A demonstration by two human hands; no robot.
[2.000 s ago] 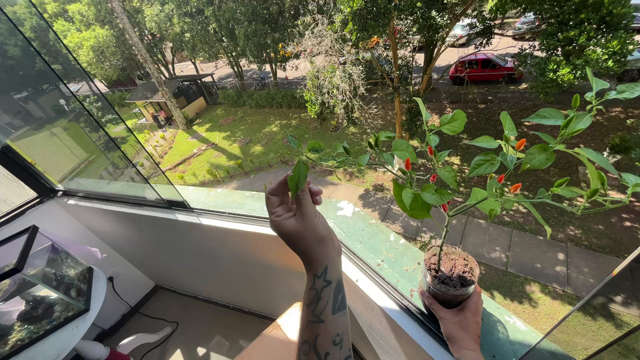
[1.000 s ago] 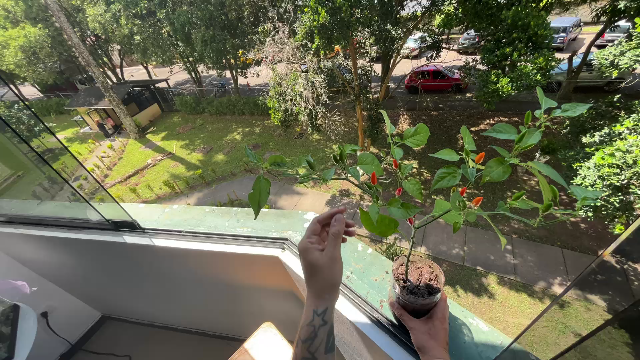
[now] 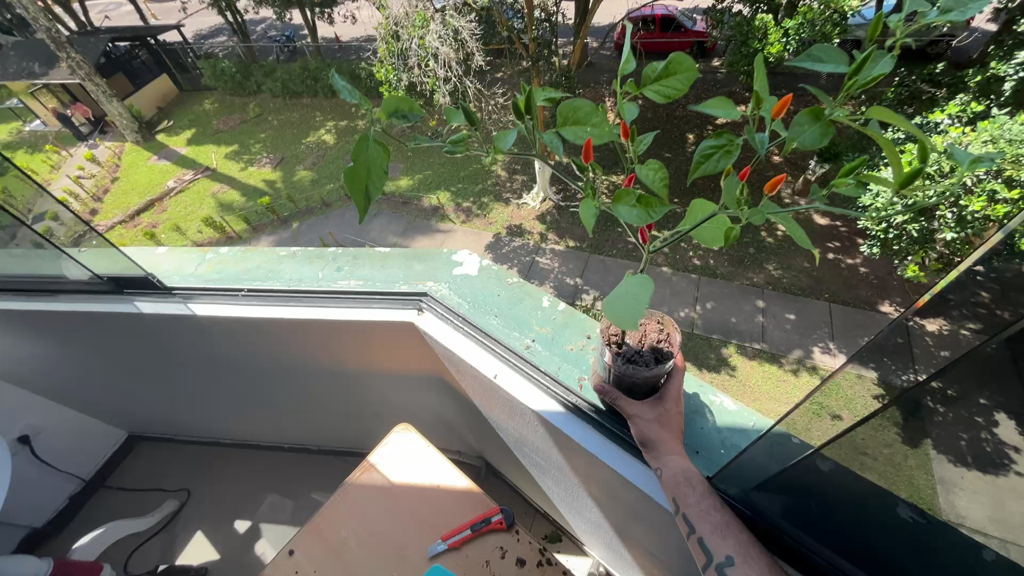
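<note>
My right hand (image 3: 652, 408) is wrapped around a clear plastic cup of dark soil (image 3: 638, 360), over the green outer ledge. A chili pepper plant (image 3: 640, 200) grows from the cup, its long branches spreading left and right with red and orange peppers (image 3: 588, 151) among green leaves. One large leaf hangs in front of the cup's rim. My left hand is out of view. On the wooden table (image 3: 384, 480) below lies a red utility knife (image 3: 472, 530), beside scattered soil crumbs.
A painted green ledge (image 3: 320, 268) runs outside the window track. Glass panes (image 3: 920, 384) stand at the right and far left. Beyond lie a lawn, a paved path and a red car (image 3: 666, 30). A black cable (image 3: 144, 490) lies on the floor at the left.
My left hand, raised near the plant's left branch before, has gone out of view. My right hand still holds the cup. The view has tilted downward, and the utility knife now shows.
</note>
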